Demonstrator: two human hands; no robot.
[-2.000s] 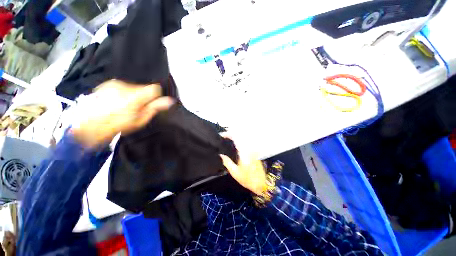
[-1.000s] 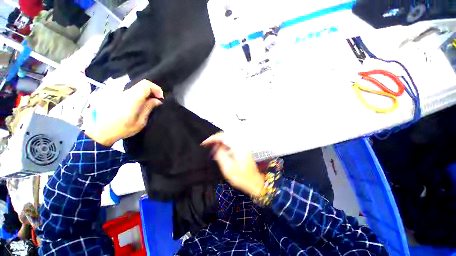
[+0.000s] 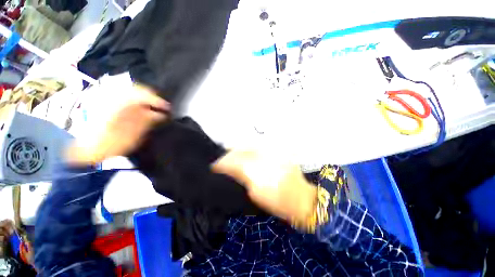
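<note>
A black garment piece [image 3: 184,157] hangs over the table's front edge toward my lap, between my hands. My left hand [image 3: 122,124] is blurred and closed on its upper left edge. My right hand [image 3: 271,184] is blurred and lies at its right edge, with the fingertips on the cloth; whether they pinch it is hidden by blur. A larger black heap of cloth [image 3: 184,48] lies on the table beyond my left hand. The needle area [image 3: 282,70] of the white sewing machine is right of the heap, with no cloth under it.
Scissors with red and yellow handles [image 3: 404,111] lie on the table at the right, beside a dark blue cord [image 3: 438,108]. Blue bins [image 3: 388,200] stand below the table edge. A grey box with a fan [image 3: 26,154] is at the left.
Since one second ago both hands have shifted, the right one moving right and lower onto the cloth's edge. The cloth between them is more bunched. The camera view has moved slightly.
</note>
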